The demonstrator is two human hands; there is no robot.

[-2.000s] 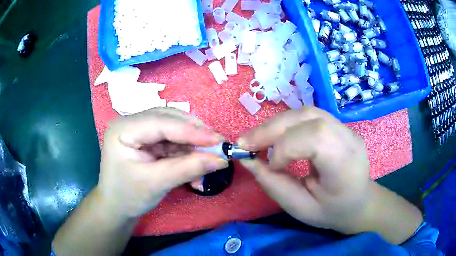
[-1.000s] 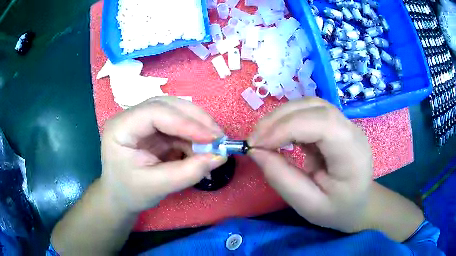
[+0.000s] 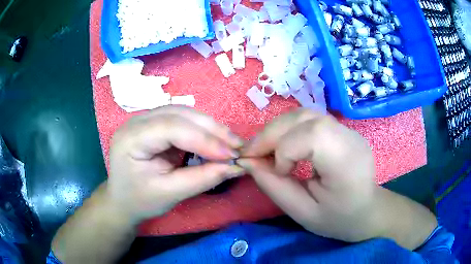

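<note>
My left hand (image 3: 165, 160) and my right hand (image 3: 310, 170) meet fingertip to fingertip in the middle, above the red mat (image 3: 206, 85). My left hand is closed around a small cylindrical body (image 3: 192, 159), and a whitish and dark part of it shows between thumb and fingers. My right thumb and index finger pinch at its right end, where the fingertips hide most of it. A round black carrier (image 3: 219, 186) lies on the mat under my left fingers, mostly hidden.
A small blue bin (image 3: 111, 38) of white parts stands back left. Translucent sleeves (image 3: 284, 51) are heaped beside a large blue bin (image 3: 343, 98) of cores. White sheet pieces (image 3: 137, 90) lie left; a rack of cores (image 3: 457, 93) lies far right. A dark part (image 3: 18, 48) sits far left.
The silver end that showed between my hands is now covered. My right fingertips have moved left against my left fingertips. The dark part at the far left has shifted slightly left.
</note>
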